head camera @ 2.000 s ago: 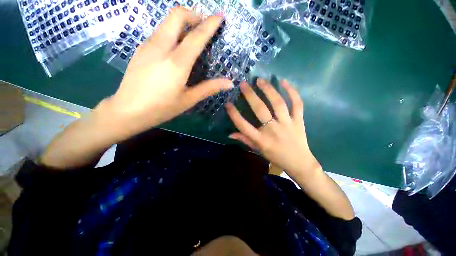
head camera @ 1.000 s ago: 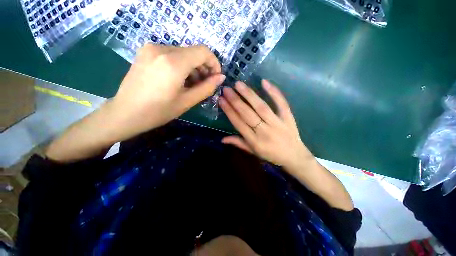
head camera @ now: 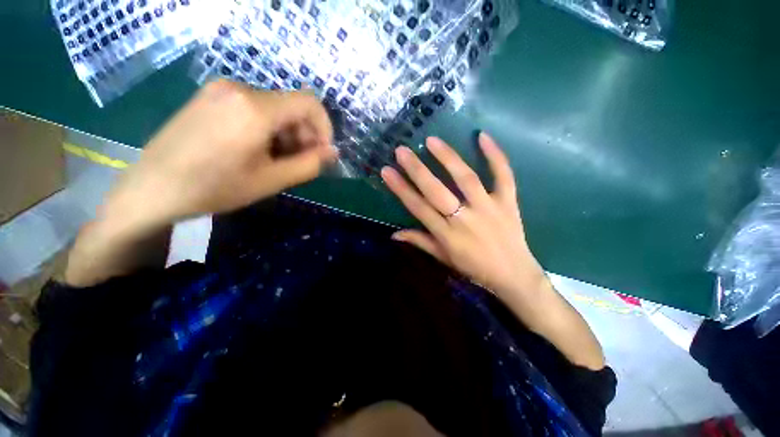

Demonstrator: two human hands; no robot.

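Pale sheets with rows of tiny dark squares lie overlapping on the green bench at the top left and centre, some under shiny clear plastic. My left hand is left of centre and blurred. Its thumb and forefinger are closed together beside the near corner of the clear-covered sheet; whether they grip its edge is too blurred to tell. My right hand is palm down at the bench's near edge, fingers spread, holding nothing. Its fingertips are close to the right side of the sheet's near end.
A clear bag with dark squares lies at the top right. A crumpled clear plastic bag is at the right edge of the green bench, above another person's dark sleeve. A cardboard box stands at the left.
My left hand has moved left and slightly down from the sheet's near end. My right hand's fingers have spread apart. The central sheet's near part has shifted, and the bag at right has moved left since the last view.
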